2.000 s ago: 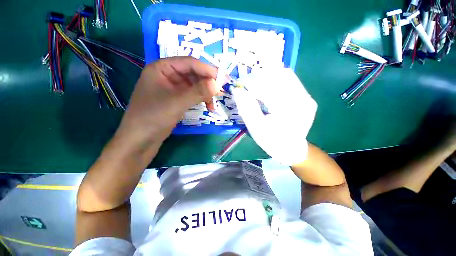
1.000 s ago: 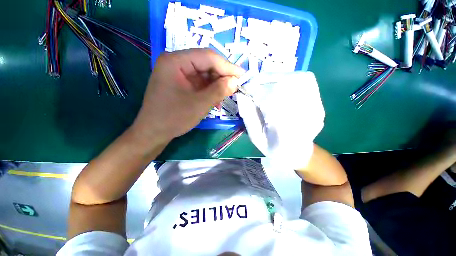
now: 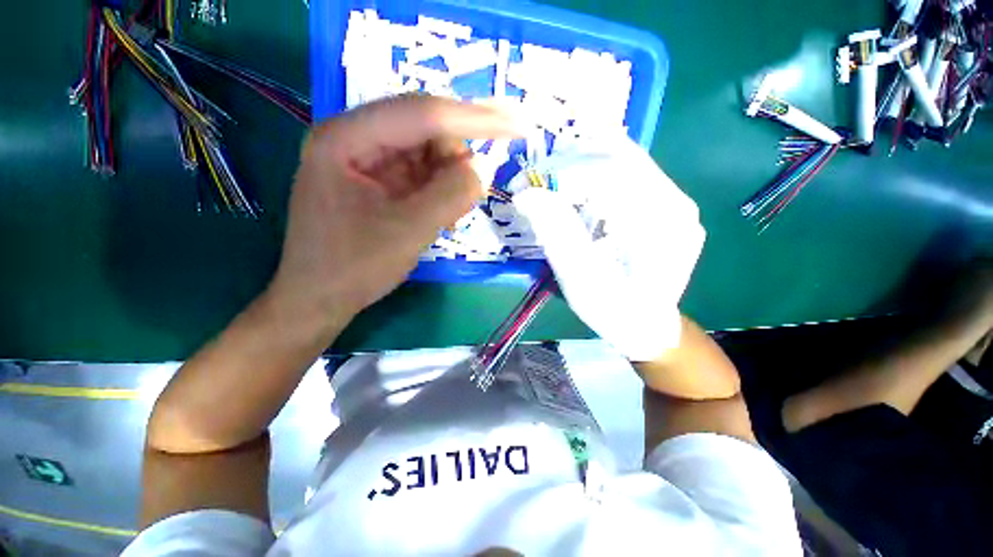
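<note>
My bare left hand (image 3: 381, 196) is over the blue tray (image 3: 650, 93), its thumb and bent index finger at small coloured wires near the right fingertips. My white-gloved right hand (image 3: 621, 245) holds a wire harness, whose red, black and white loose wires (image 3: 514, 332) hang out below the glove past the tray's near rim. Yellow and dark wires and a small whitish part show between the two hands, blurred and overexposed. The harness's middle is hidden by the glove. White plastic pieces (image 3: 593, 82) fill the tray.
Loose unfinished harnesses (image 3: 180, 103) lie at the left. Finished assemblies with white tubes (image 3: 866, 98) are piled at the upper right, one with fanned wires (image 3: 793, 180) nearer. The green bench (image 3: 762, 294) ends before my torso. Another person's forearm (image 3: 909, 364) is at the right.
The hands stay together over the tray, and the left fingers have shifted and opened a little around the wires. The loose wires below the glove reach further down. The view has shifted slightly.
</note>
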